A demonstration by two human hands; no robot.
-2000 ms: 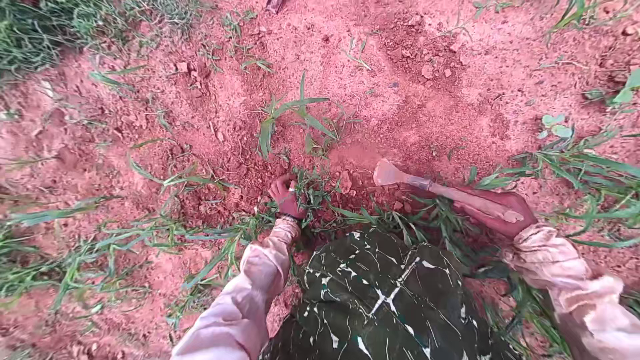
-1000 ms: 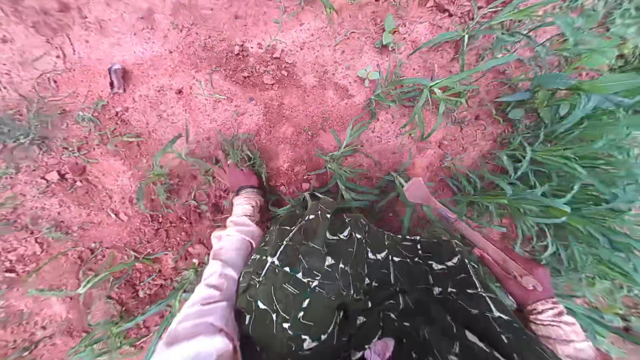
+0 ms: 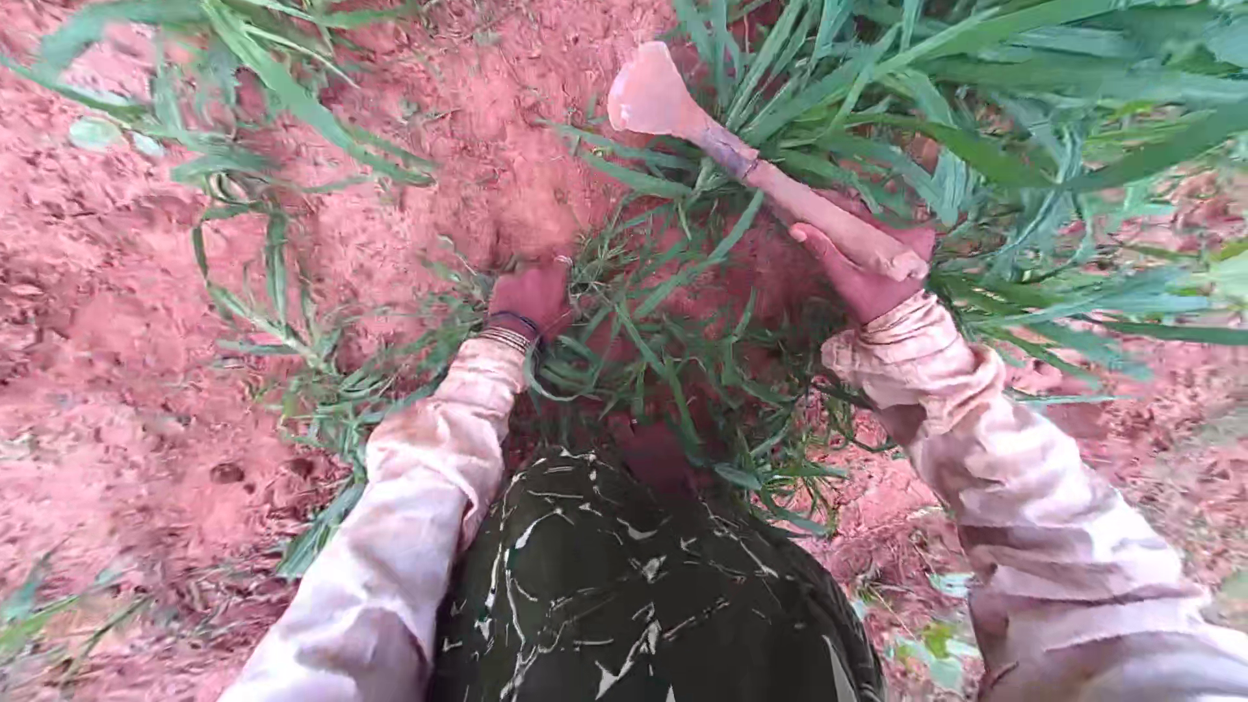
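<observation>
My left hand [image 3: 531,297], with bangles at the wrist, is down at the reddish soil in a tuft of thin green weeds [image 3: 595,263]; its fingers are partly hidden, so whether it grips them is unclear. At the right, my right hand [image 3: 868,268] holds a hand hoe [image 3: 819,214] by its wooden handle. The hoe's flat, soil-coated blade [image 3: 655,93] points up and to the left, above the ground and beside long grass leaves.
Dense long-leaved grass [image 3: 975,127] fills the upper right. More grassy plants [image 3: 273,292] stand at the left on reddish soil [image 3: 127,390]. Patterned dark cloth [image 3: 643,595] covers my lap, with leaves between it and my hands.
The view has shifted strongly towards the dense grass. The hoe stays in my right hand, its blade now farther up from my lap. My left hand is among different plants.
</observation>
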